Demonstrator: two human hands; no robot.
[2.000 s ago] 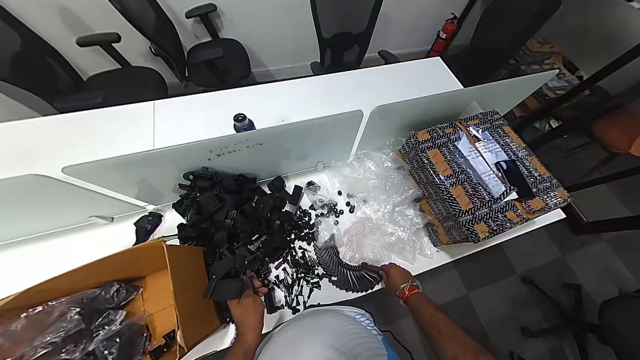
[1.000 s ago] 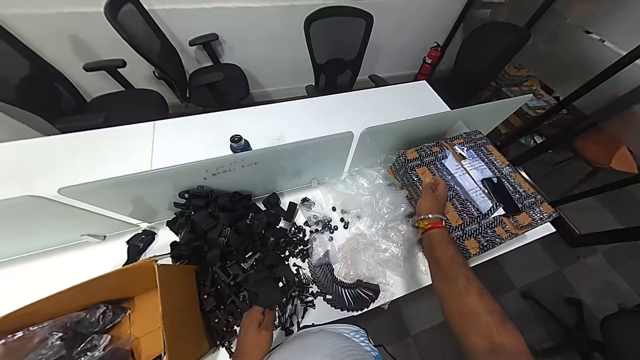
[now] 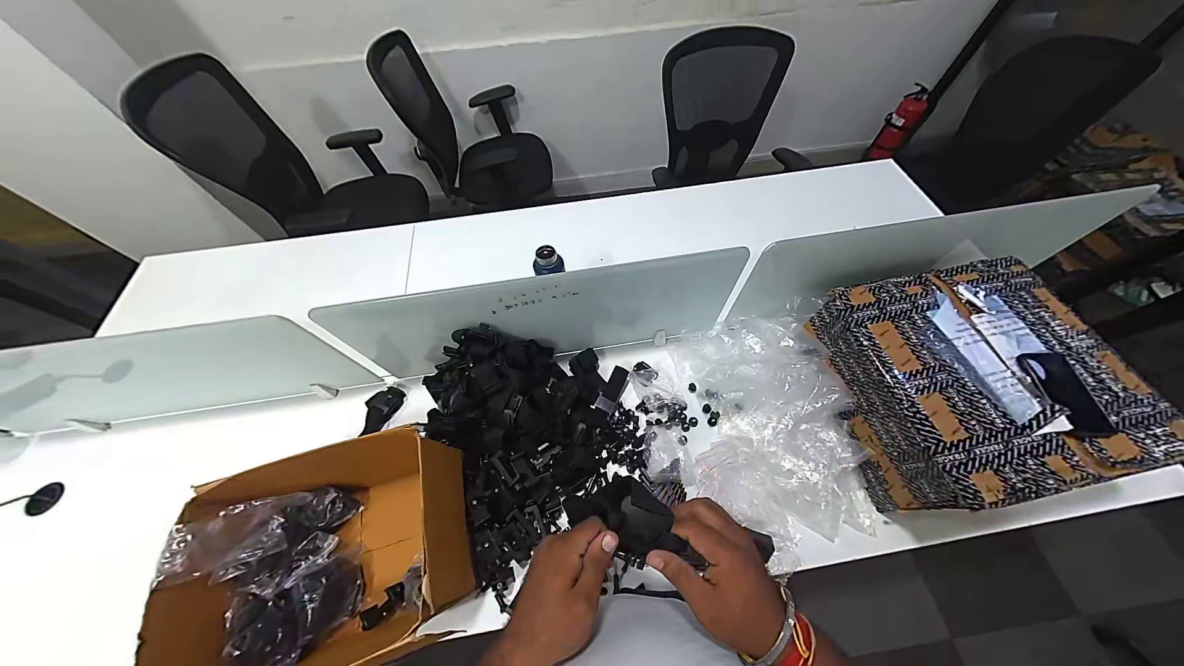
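Observation:
Close to my body at the desk's front edge, my left hand [image 3: 564,587] grips a black plastic part [image 3: 629,518] by its lower left side. My right hand [image 3: 717,573] grips the same part from the right, with more black pieces under its fingers. Just beyond lies a large heap of black plastic parts [image 3: 504,398], with smaller black fittings [image 3: 624,435] at its right side. A few small round black pieces [image 3: 711,414] lie on the white desk. Clear plastic bags [image 3: 777,425] are piled right of these.
An open cardboard box [image 3: 444,518] with bagged black parts [image 3: 305,573] stands at left. A taped carton [image 3: 953,444] bearing papers and a phone [image 3: 1068,393] is at right. Behind are a frosted glass divider [image 3: 555,310], a bottle [image 3: 548,261] and office chairs [image 3: 731,102].
My right hand has come back from above the taped carton to the front edge and now grips the black part together with my left hand. The view has shifted left.

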